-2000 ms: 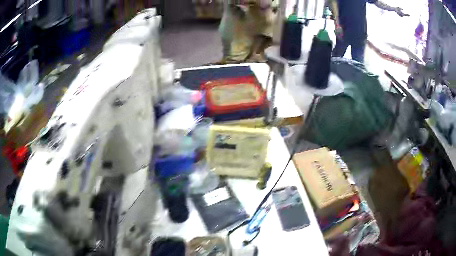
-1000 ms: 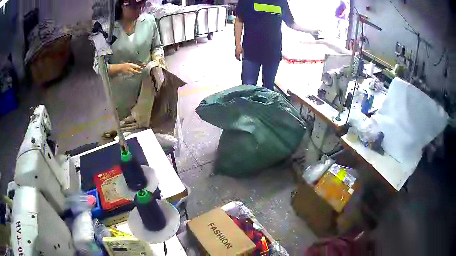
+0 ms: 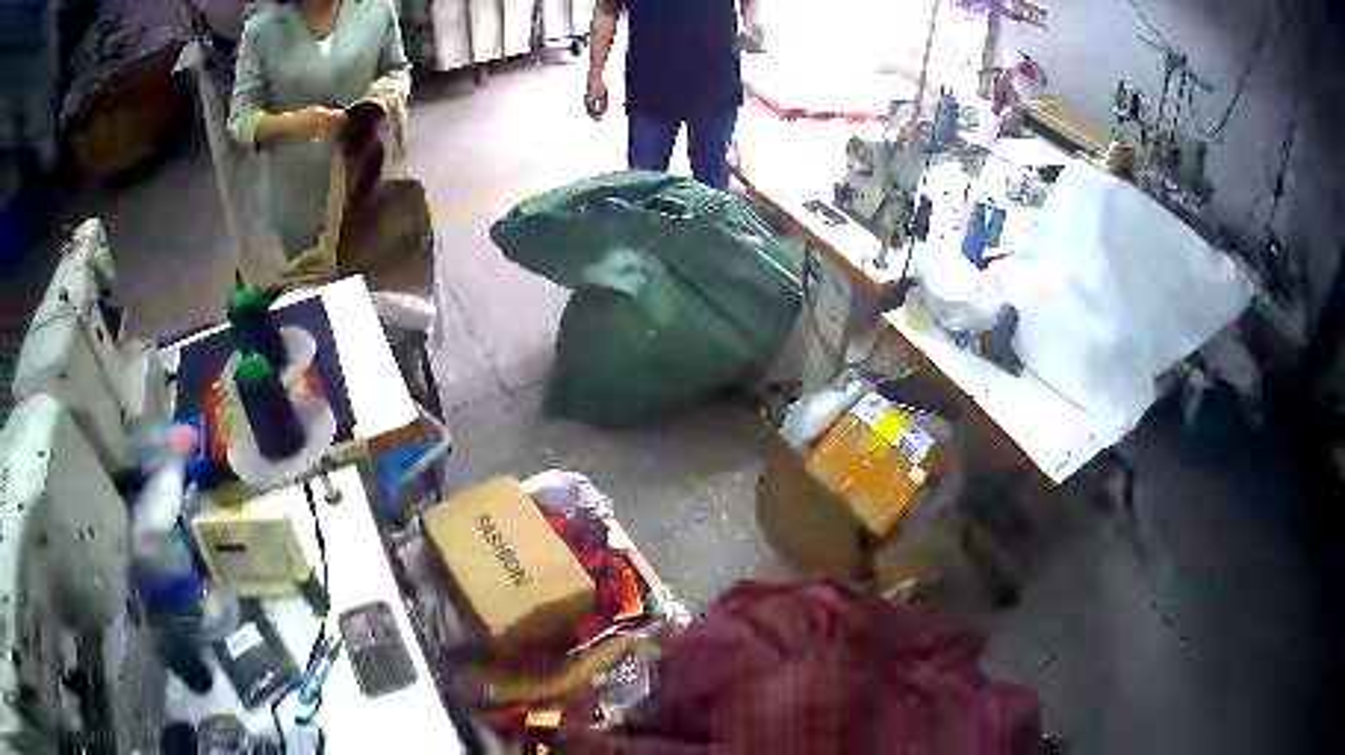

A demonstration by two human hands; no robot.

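Note:
Neither of my hands shows in the head view. A heap of maroon garments [image 3: 841, 679] lies nearest in front of me at the bottom, right of the table, cut off by the lower edge. The white machine head [image 3: 59, 546] stands at the far left, partly cut off. On the white table [image 3: 347, 509] lie a grey calculator [image 3: 379, 649], a cream control panel [image 3: 251, 553] and blue-looped snips [image 3: 313, 682]. Two dark thread cones [image 3: 270, 410] with green tops stand above the table's back part.
A FASHION carton [image 3: 509, 558] sits in a box beside the table. A green sack [image 3: 664, 303] stands on the floor. A taped carton [image 3: 878, 460] is below another sewing table [image 3: 1018, 413] with white cloth. Two people [image 3: 317, 133] [image 3: 682, 74] stand at the back.
The view has swung right and then down. The maroon heap now fills more of the lower edge, and the calculator and table top show again. The person at back right has lowered an outstretched arm.

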